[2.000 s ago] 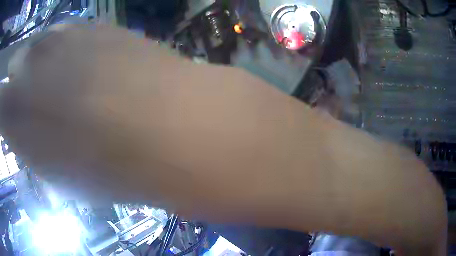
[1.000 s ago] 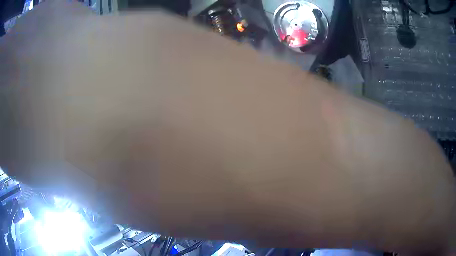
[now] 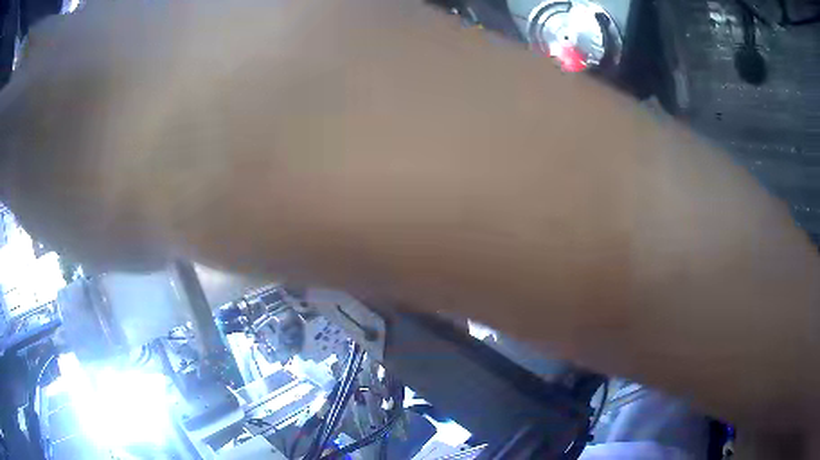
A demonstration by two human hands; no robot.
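A bare, blurred limb, apparently my right hand or forearm [image 3: 387, 180], fills the middle very close to the lens, slanting from the lower right to the upper left. No fingertips are clear, so its state and anything held are hidden. A round metal fixture [image 3: 568, 36] with a red-lit lower part shows above it at the top. A dark machine bracket or arm [image 3: 476, 382] shows below it. My left hand is not in view.
A glaring white light [image 3: 121, 409] stands at the lower left, with cables [image 3: 340, 400] and metal machine parts [image 3: 315, 337] beside it. Pale cloth [image 3: 652, 427] is at the lower right. A grey ribbed surface [image 3: 755, 117] is at the upper right.
The round fixture has shifted right and up in view. The limb's lower edge is higher at the left, and the dark bracket and more machine parts now show below it.
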